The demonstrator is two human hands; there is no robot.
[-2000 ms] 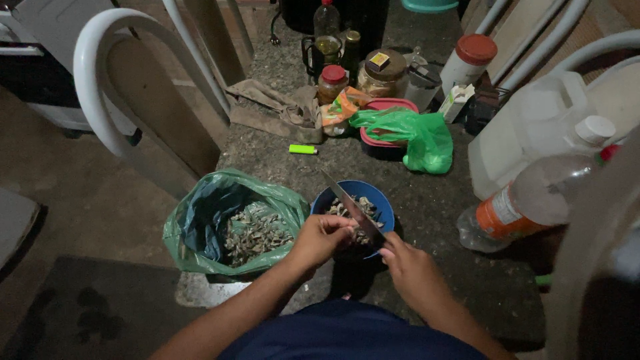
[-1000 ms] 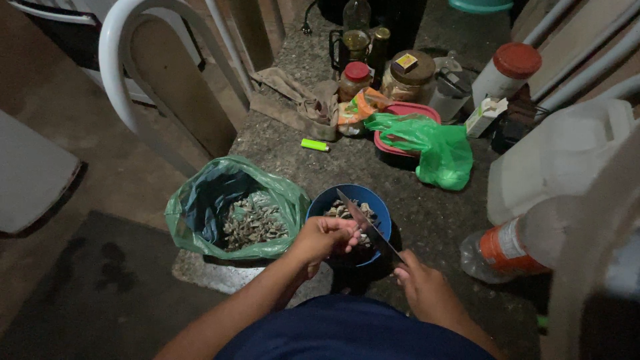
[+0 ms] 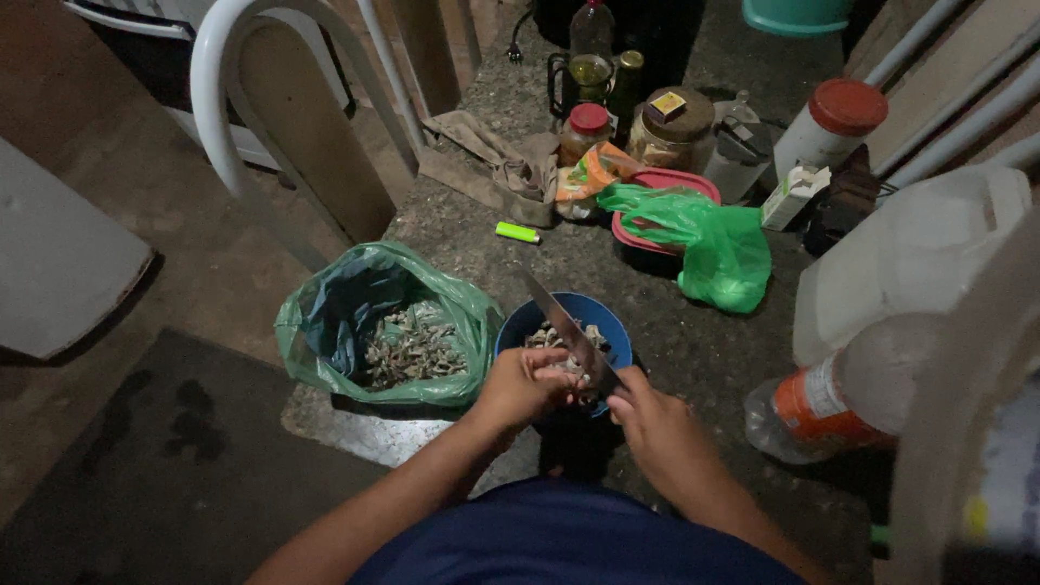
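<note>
My right hand (image 3: 650, 414) grips the handle of a knife (image 3: 573, 333), whose blade slants up and left over a blue bowl (image 3: 613, 323). Small greyish pieces (image 3: 597, 337), too small to name surely, lie in the bowl. My left hand (image 3: 524, 386) is over the bowl's near left side, its fingers curled around a small pale piece (image 3: 573, 367) close to the blade. Left of the bowl stands an open green plastic bag (image 3: 301, 329) with more such greyish pieces (image 3: 414, 345) inside.
A lime-green lighter (image 3: 517, 233) lies beyond the bowl on the stone tabletop (image 3: 455, 223). Farther back are a cloth (image 3: 504, 175), jars and a red tub (image 3: 707, 183) under a green bag (image 3: 727, 256). A jug (image 3: 902, 260) and plastic bottle (image 3: 821, 402) are at right, a chair (image 3: 215, 106) at left.
The knife blade remains over the bowl, steeper than two seconds ago. Both hands stay close together at the bowl. The view has shifted somewhat.
</note>
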